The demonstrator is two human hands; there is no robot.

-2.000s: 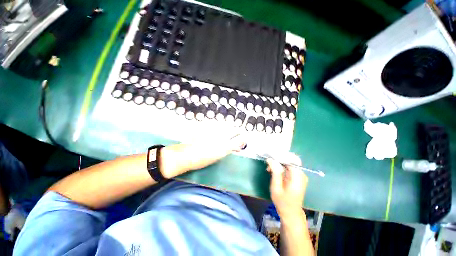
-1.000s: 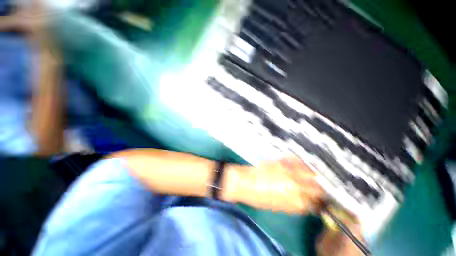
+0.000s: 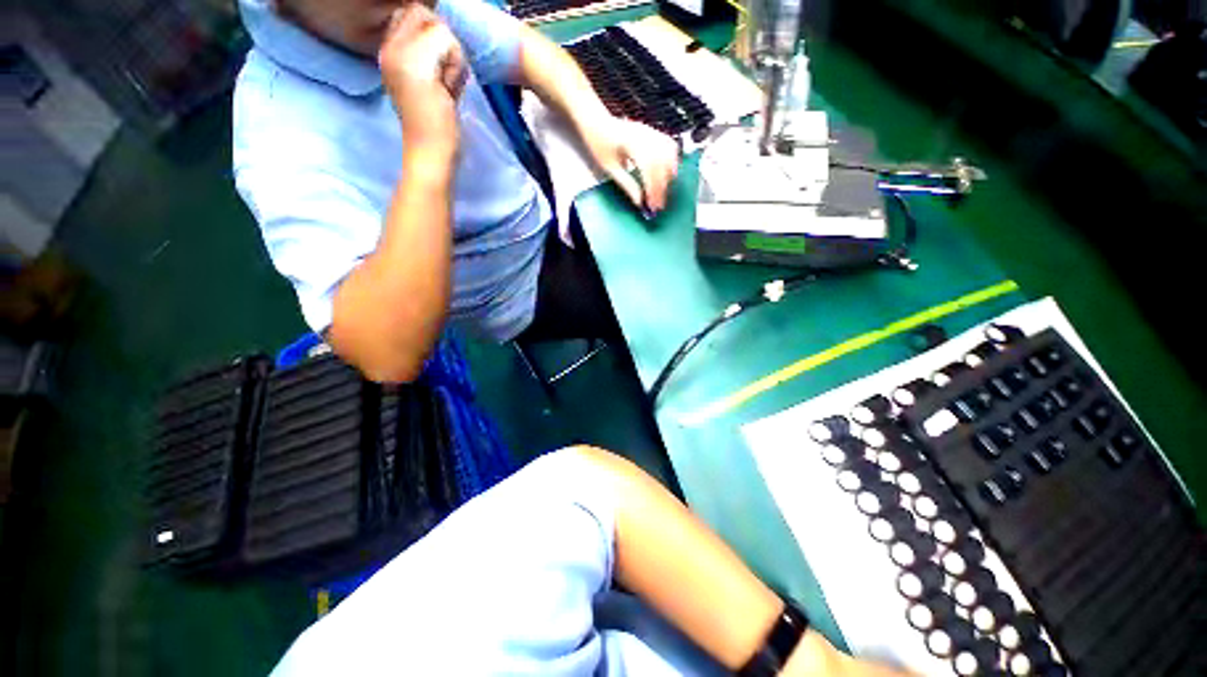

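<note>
The black slotted tray (image 3: 1059, 529) lies on the white board (image 3: 807, 489) at the right, partly cut off by the frame edge. Small black units (image 3: 1039, 456) sit in its upper slots. Black cylinders with pale round ends (image 3: 900, 529) stand in rows beside the tray on the board. My left hand (image 3: 841, 661) is cut off at the bottom edge just past the black wristband; its fingers are hidden. My right hand is out of view.
A coworker (image 3: 397, 199) sits at the left, one hand on the bench. A grey-white fixture (image 3: 781, 199) with an upright column stands at the back. A black cable (image 3: 715, 324) curves to the bench edge. Stacked black trays (image 3: 305, 463) are by the floor.
The view has swung left to the coworker and fixture. The tray and board now lie at the right. My right hand and its slim tool have left the view, as has most of my left hand.
</note>
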